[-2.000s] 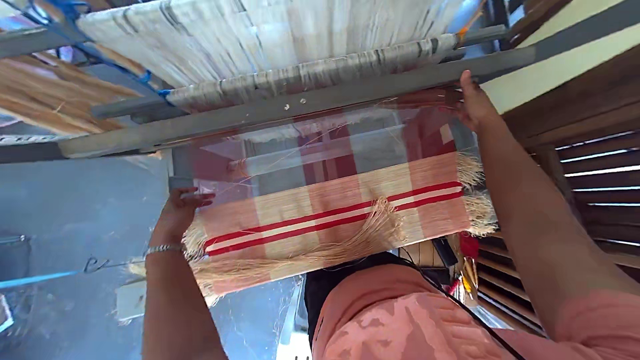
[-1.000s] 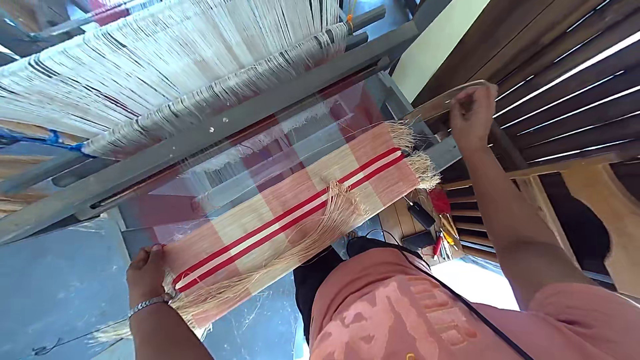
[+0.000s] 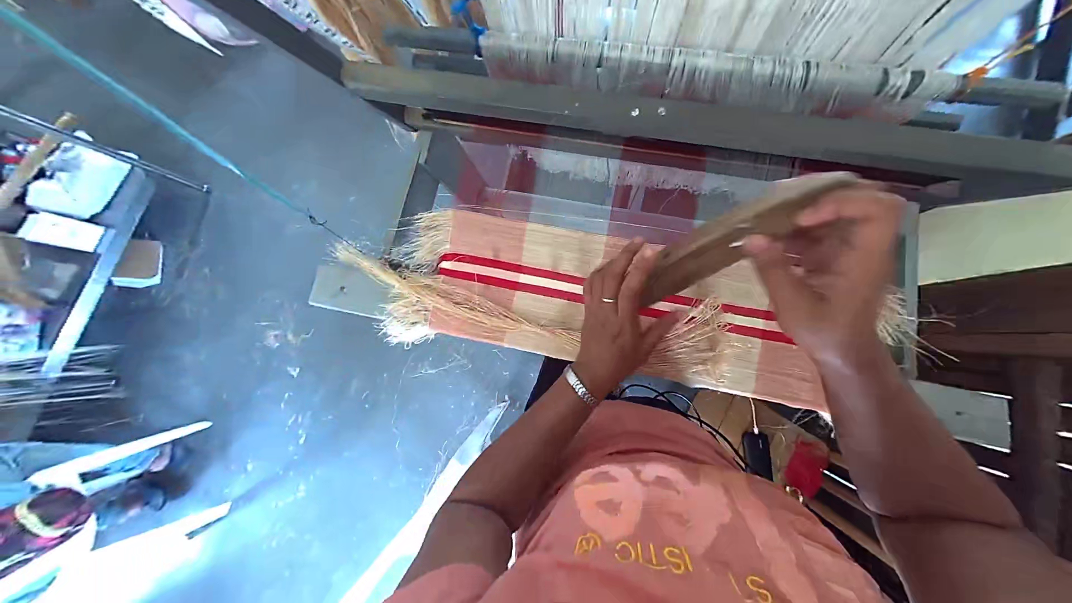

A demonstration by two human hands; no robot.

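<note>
A striped woven cloth [image 3: 544, 243] in peach, cream and red lies across the loom in front of me, with loose fibre ends at both sides. My left hand [image 3: 620, 314], with a ring and bracelet, rests on the cloth, its fingers at the lower end of a flat wooden stick [image 3: 720, 243], probably a loom shuttle or sword. My right hand [image 3: 837, 260], slightly blurred, grips the stick's upper part above the cloth. A bundle of pale fibre [image 3: 477, 306] lies along the near side of the cloth. Sheer red and grey warp stretches beyond it.
The grey loom beam [image 3: 712, 126] crosses beyond the cloth, with white warp threads [image 3: 720, 67] behind. A teal cord [image 3: 167, 126] runs from upper left to the fibre bundle. A wooden slatted wall [image 3: 1005, 335] stands at right; a bench [image 3: 100, 251] with items stands at left.
My left hand has moved from the cloth's left end to its middle. My right hand has come from the right side to over the cloth, holding the wooden stick. The view has turned.
</note>
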